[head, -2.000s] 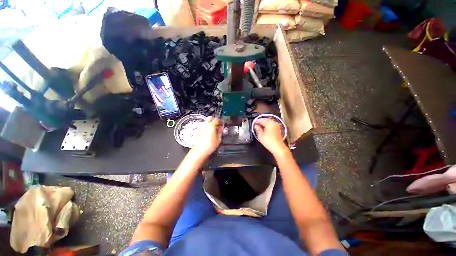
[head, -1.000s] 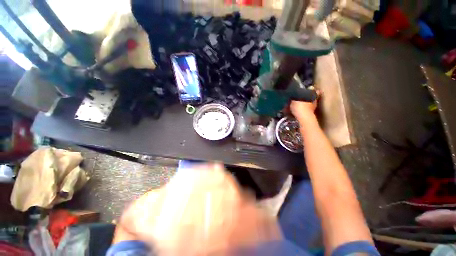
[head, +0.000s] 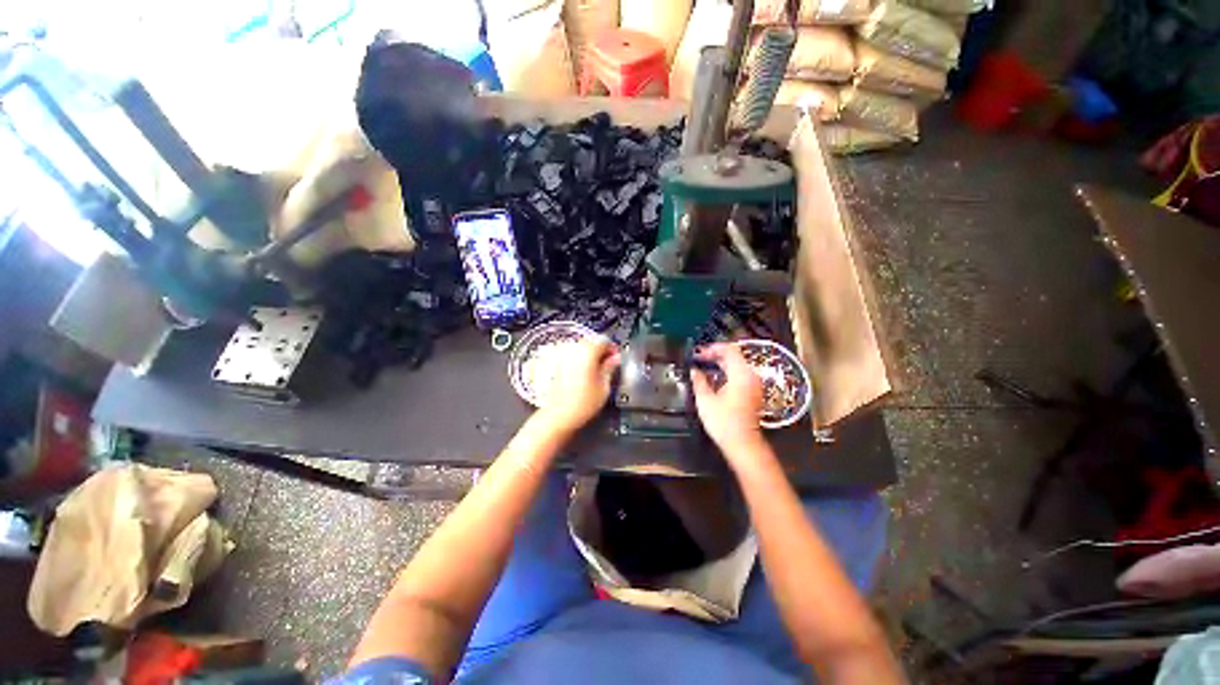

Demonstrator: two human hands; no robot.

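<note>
The green press [head: 685, 297] stands upright in front of me, with its grey metal fixture [head: 656, 388] at its base. My left hand [head: 578, 377] is at the left side of the fixture, over the right part of the left parts dish [head: 533, 351]; its fingertips are close together and whether they hold something is too small to tell. My right hand [head: 729, 391] is at the right side of the fixture, beside the right parts dish [head: 783, 385], with its fingers on a small black part [head: 706, 365]. Both hands are bare.
A pile of black plastic parts [head: 589, 181] lies behind the press, bounded by a box wall [head: 843, 295] at right. A lit phone [head: 491, 268] stands left. A second press [head: 201, 254] is at far left. An open sack [head: 723, 578] is between my knees.
My left hand has come up from low in front of me to the fixture. My right hand has left the press's lever area and come down to the fixture. The view has shifted.
</note>
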